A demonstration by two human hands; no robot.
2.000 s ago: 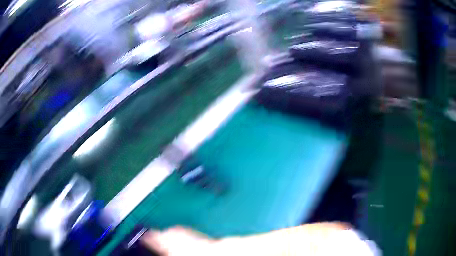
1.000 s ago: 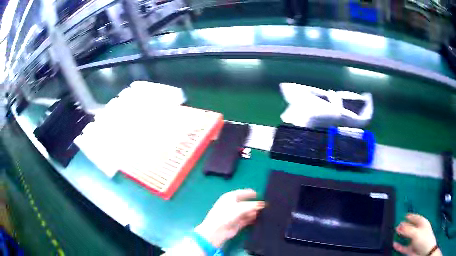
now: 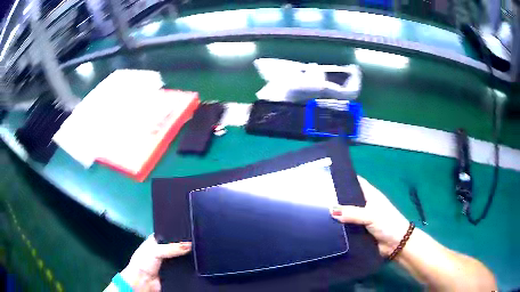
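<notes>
A tablet device [image 3: 268, 228] lies screen up on a black mat [image 3: 171, 208], with light reflected across its upper part and a small white label at its top right corner. Mat and device look lifted and tilted. My left hand [image 3: 151, 259] grips the mat's left side, thumb at the device's left edge. My right hand [image 3: 373, 219] grips the mat's right side, thumb on the screen's right edge. The fingers under the mat are hidden.
A red-orange tray [image 3: 142, 168] with white sheets [image 3: 108, 122] is at left. A black battery pack [image 3: 199, 130], black screw tray [image 3: 273, 120], blue bin [image 3: 357, 122] and white bag [image 3: 302, 80] stand behind. Tweezers [image 3: 418, 204] and a screwdriver [image 3: 462, 165] lie at right.
The view has swung round to the bench and shifted right. Both hands have closed on the mat's sides, and mat and device are now raised nearer the camera and tilted.
</notes>
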